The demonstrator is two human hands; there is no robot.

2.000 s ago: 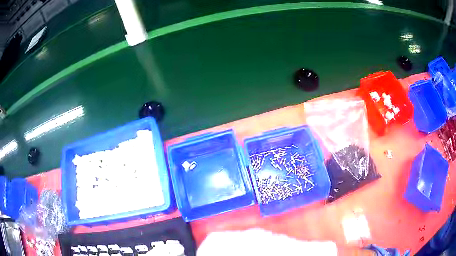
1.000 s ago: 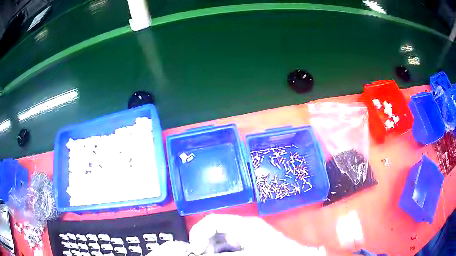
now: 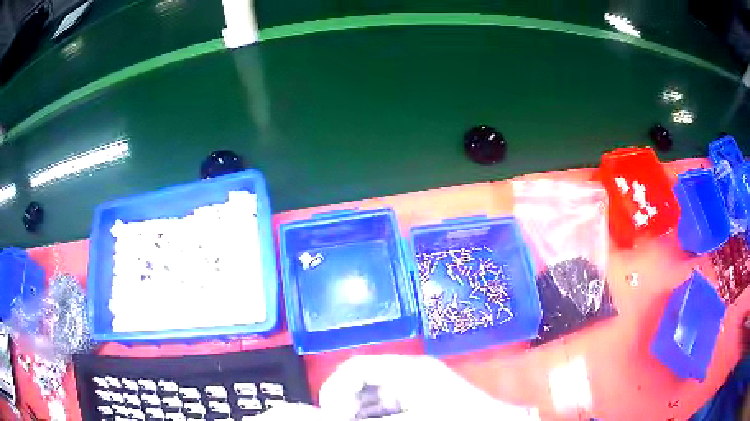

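My right hand point(image 3: 436, 393), in a white glove and overexposed, is at the bottom centre, cut off by the lower edge. A grey shadowed patch shows at its left part; I cannot tell what its fingers hold. A white shape at the lower edge beside it seems to be my left hand point(image 3: 288, 414), mostly cut off. The black tray point(image 3: 193, 364) holds rows of white parts point(image 3: 156, 398). The wide blue bin point(image 3: 181, 332) of white parts point(image 3: 193, 271) is behind it. The metal-piece bin point(image 3: 522, 288) holds scattered small metal pieces point(image 3: 473, 292).
A square blue bin point(image 3: 349, 300) holds one or two white pieces. Right of the metal-piece bin are a clear bag point(image 3: 563, 222) with dark parts, a red-orange bin point(image 3: 622, 197) and blue bins point(image 3: 689, 325). Black round pieces point(image 3: 485, 145) lie on the green belt point(image 3: 370, 99).
The view has shifted, showing more of the black tray. My right hand sits higher than two seconds ago, with a grey patch now visible. The white shape left of it has come into view.
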